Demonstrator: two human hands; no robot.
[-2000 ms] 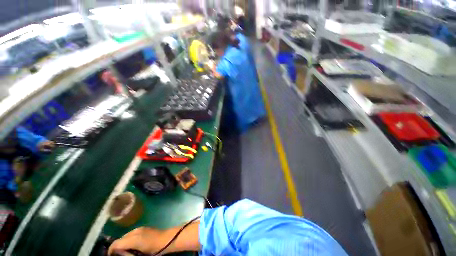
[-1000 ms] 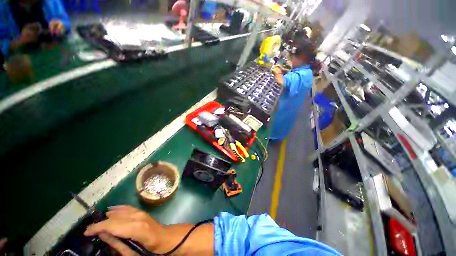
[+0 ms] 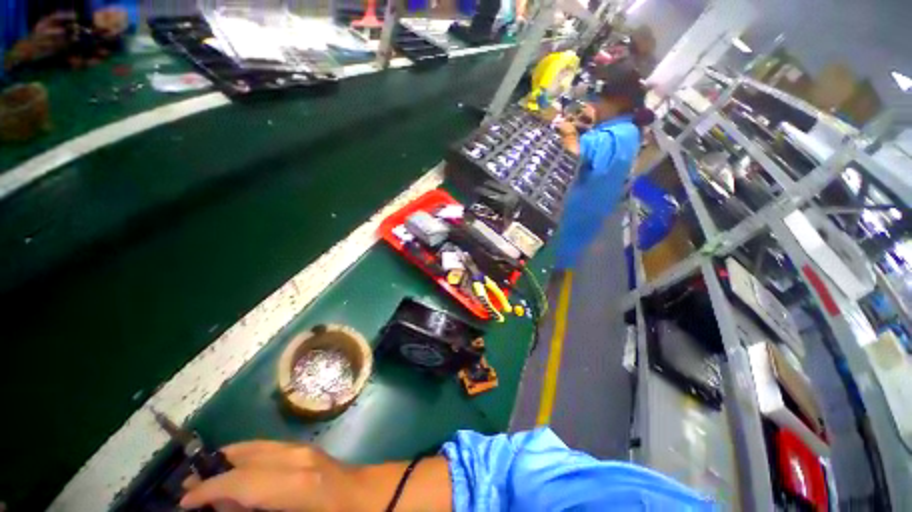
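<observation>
My right hand (image 3: 275,478) is at the bottom left, partly cut off by the frame's lower edge. Its fingers are around a slim dark soldering iron (image 3: 196,452), whose thin metal tip points up and left over the worn white edge. A black cable runs over my wrist. Dark things lie under the fingers; I cannot tell what they are. My left hand is out of the picture. The round tan pot (image 3: 325,372) with whitish bits inside stands on the green bench, up and right of my hand.
A black boxy fan (image 3: 428,337) and a small orange-and-black piece (image 3: 478,376) stand right of the pot. Behind is a red tray (image 3: 400,222) with yellow-handled pliers (image 3: 490,299). A filled black tray (image 3: 520,160) lies before a person in blue. Shelving (image 3: 735,330) stands across the aisle.
The view has swung left and down since the earliest frame, so the pot, fan and red tray appear further right. My right hand still holds the iron, which now shows more clearly.
</observation>
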